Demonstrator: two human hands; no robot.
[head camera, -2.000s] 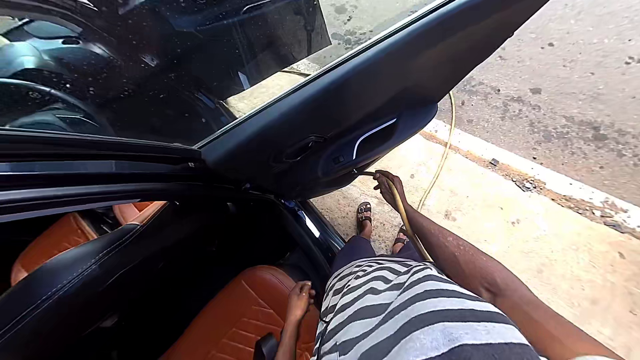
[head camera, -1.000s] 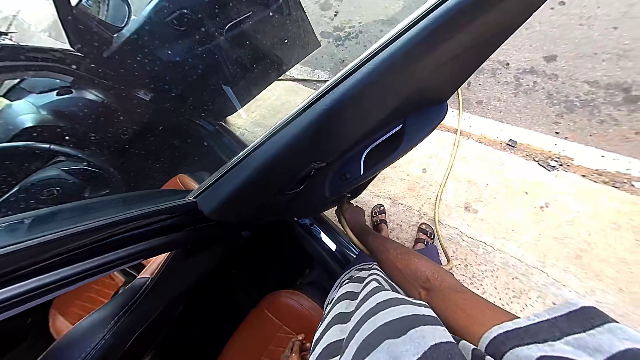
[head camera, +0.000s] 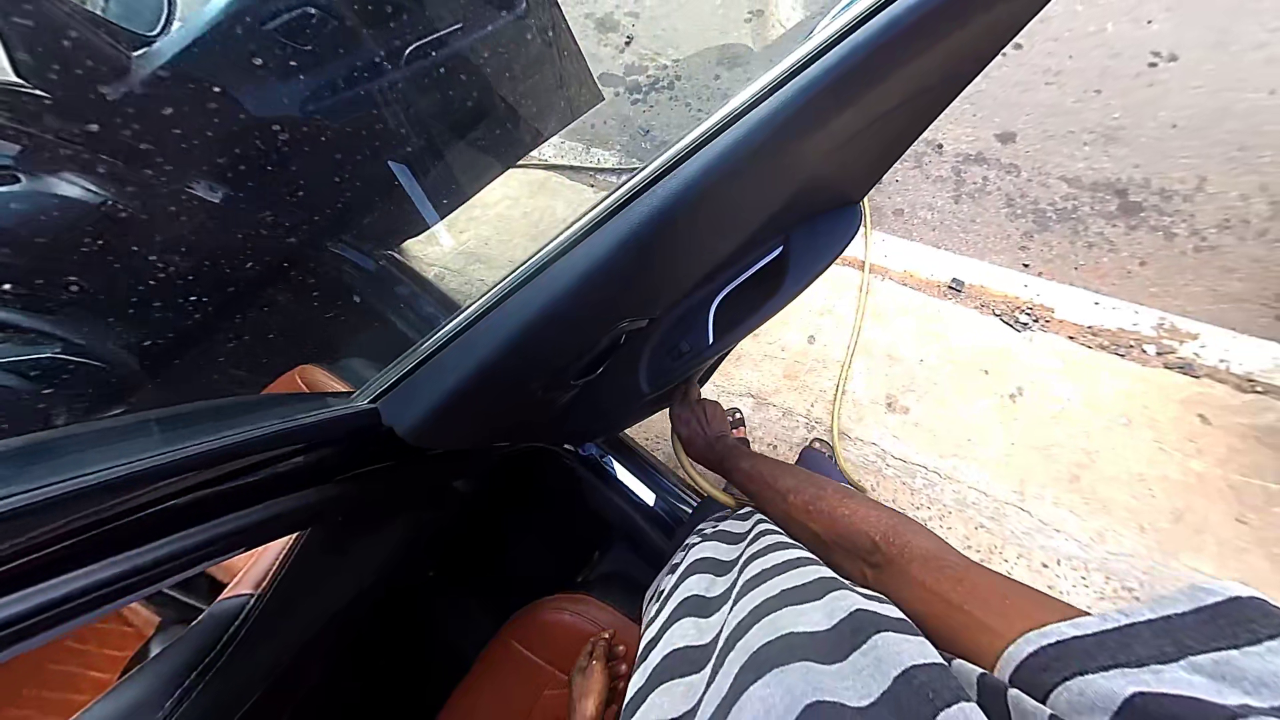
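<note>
My right hand (head camera: 704, 428) is closed around the end of a yellow hose (head camera: 690, 470), at the lower edge of the open car door's inner panel (head camera: 620, 310). The hose tip is hidden by the hand and the door. From the hand the hose curves down toward my striped shirt, and another stretch of it hangs beyond the door over the pavement. My left hand (head camera: 597, 675) is low in the view beside a brown leather car seat (head camera: 540, 655), fingers loosely bent and nothing seen in them.
The door window (head camera: 350, 180) is speckled with drops or dirt and reflects the door. Behind the seat edge lies a dark footwell (head camera: 440, 580). My sandalled feet stand on the concrete pavement (head camera: 1000, 430). A white-edged kerb (head camera: 1080, 310) borders the road.
My right hand with the hose has moved in under the lower edge of the door panel. My left hand has come lower in the view, beside the seat. The view has shifted somewhat.
</note>
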